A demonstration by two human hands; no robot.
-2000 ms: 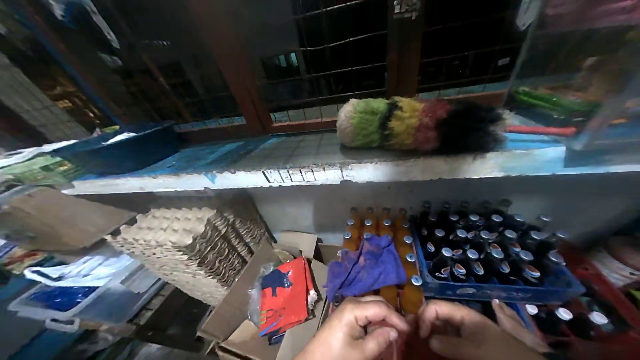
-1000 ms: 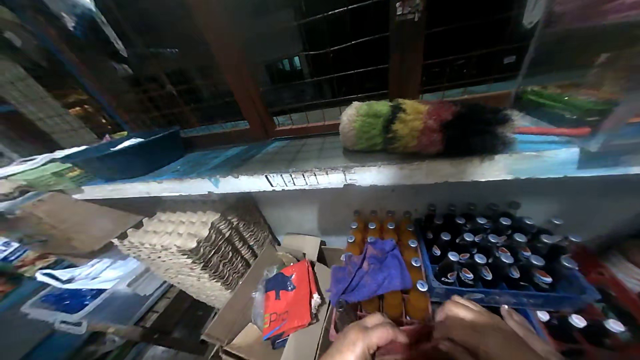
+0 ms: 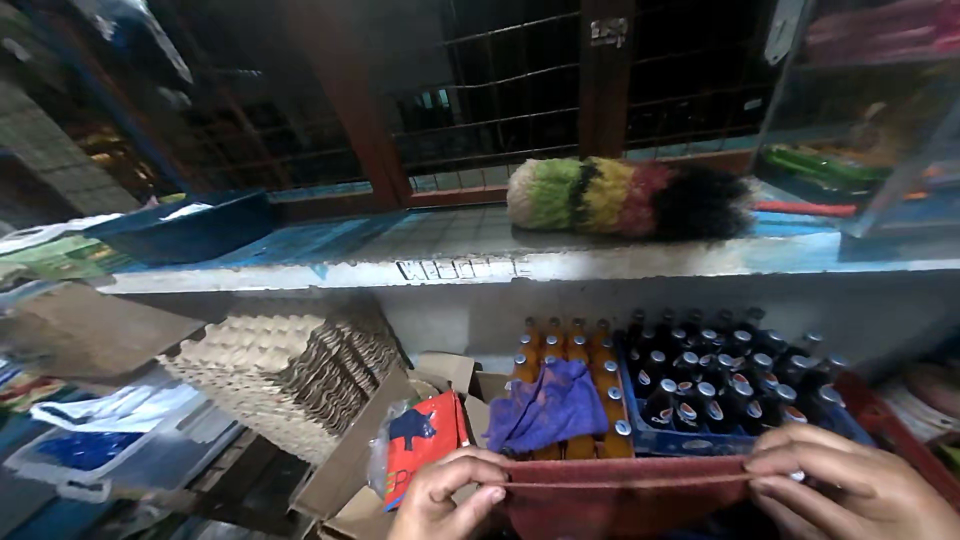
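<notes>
Near the bottom edge, a piece of red fabric [image 3: 626, 495] is stretched between my two hands. My left hand [image 3: 454, 495] pinches its left end between thumb and fingers. Its right end is pinched in my right hand [image 3: 840, 480]. The fabric's upper edge forms two layers with a narrow gap; its lower part runs out of view. Just beyond it, a purple cloth [image 3: 551, 405] lies over bottles of orange drink [image 3: 613, 405]. Dark soda bottles [image 3: 705, 409] stand in a blue crate [image 3: 675, 444] beyond my right hand.
A multicoloured fluffy duster [image 3: 630, 199] and a dark blue basin [image 3: 195, 229] lie on the painted ledge [image 3: 337, 276]. Below are stacked egg trays [image 3: 300, 375], an open cardboard box [image 3: 360, 442] holding a red packet [image 3: 424, 442], and a clear plastic bin [image 3: 150, 457].
My hands were close together over the bottles in both earlier frames. They have moved apart, and the red fabric now spans the space between them.
</notes>
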